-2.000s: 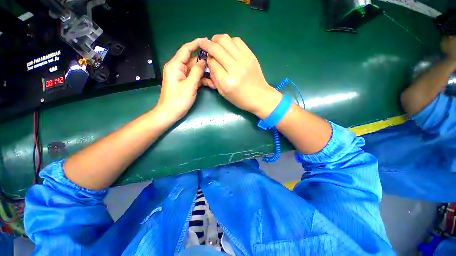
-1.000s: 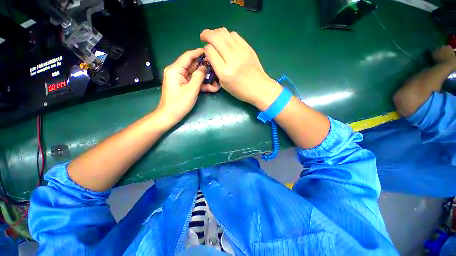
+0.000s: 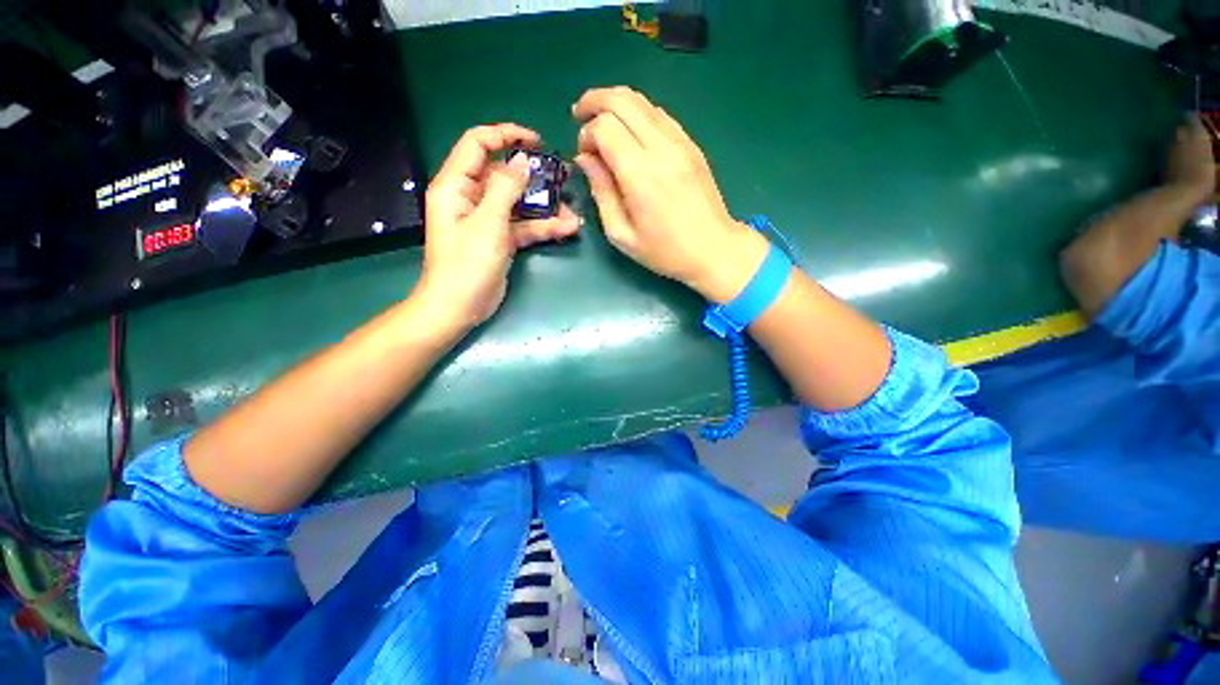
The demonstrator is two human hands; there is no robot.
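A small black module (image 3: 539, 185) with white marks is held in the fingertips of my left hand (image 3: 471, 228), above the green bench. The thumb lies over its left side and part of it is hidden. My right hand (image 3: 658, 190) is raised just to the right of the module, with its fingers curled and a small gap to it. Whether the right fingertips pinch something tiny cannot be told. A bright blue wrist strap (image 3: 759, 289) with a coiled cord is on my right wrist.
A black test fixture (image 3: 315, 254) with clear blocks and a red digit display (image 3: 169, 240) stands at left. An orange-gold flex part with a dark rectangle (image 3: 680, 31) lies at the top, near a white strip. A black stand (image 3: 921, 47) is at upper right. Another person's arm (image 3: 1131, 238) is at right.
My right hand has moved right, away from the module and my left hand, so more of the module shows. The view has shifted slightly.
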